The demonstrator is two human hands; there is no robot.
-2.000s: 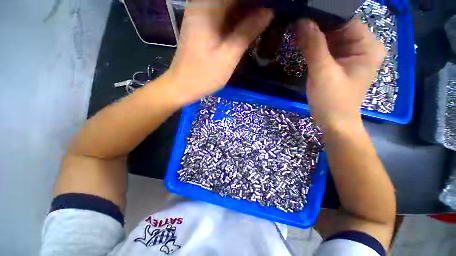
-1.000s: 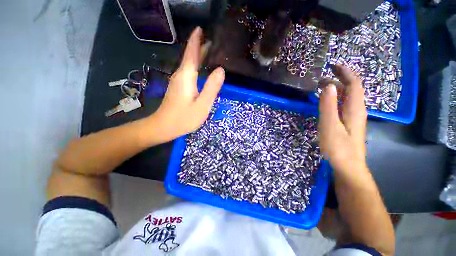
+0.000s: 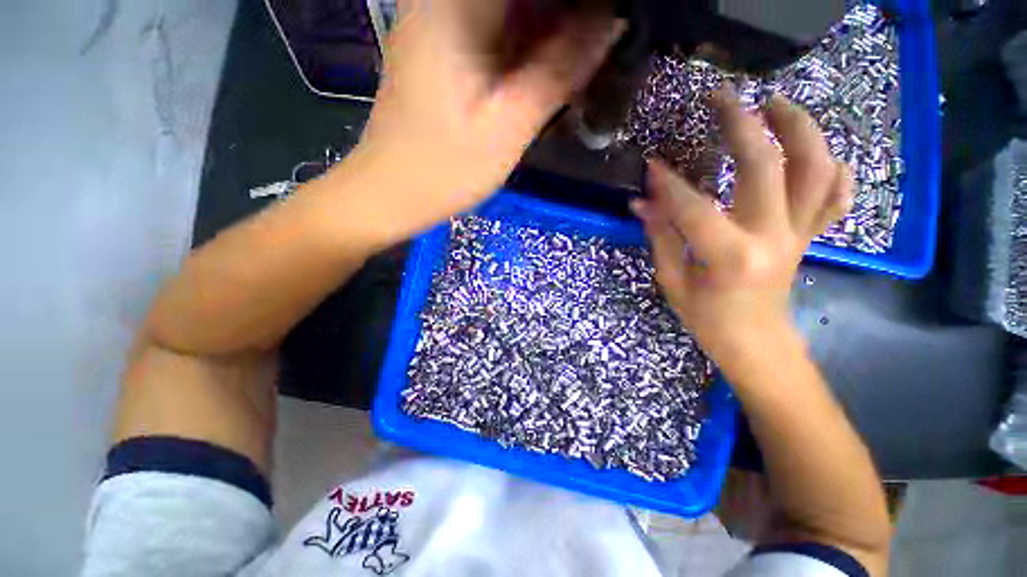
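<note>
The near blue tray (image 3: 389, 423) is full of short shiny metal sleeves. Beyond it, small metal rings (image 3: 676, 107) are heaped on the dark base plate (image 3: 574, 158). My left hand (image 3: 451, 135) reaches over the base at the upper middle; its fingertips are dark and blurred, so what they hold is hidden. My right hand (image 3: 743, 242) is over the near tray's far right corner, thumb and fingers apart and slightly curled, with no part visible in it. A small post (image 3: 597, 138) shows partly beside my left hand.
The far blue tray (image 3: 921, 169) of sleeves stands at right. A phone (image 3: 332, 51) lies at upper left, with keys (image 3: 276, 188) partly behind my left forearm. A clear tub (image 3: 1010, 242) of parts is at the far right edge. A dark machine part (image 3: 676, 23) is at the top.
Since one second ago, my left hand has moved up and right over the base, now covering part of the keys and phone. My right hand has shifted slightly left and its fingers have changed pose.
</note>
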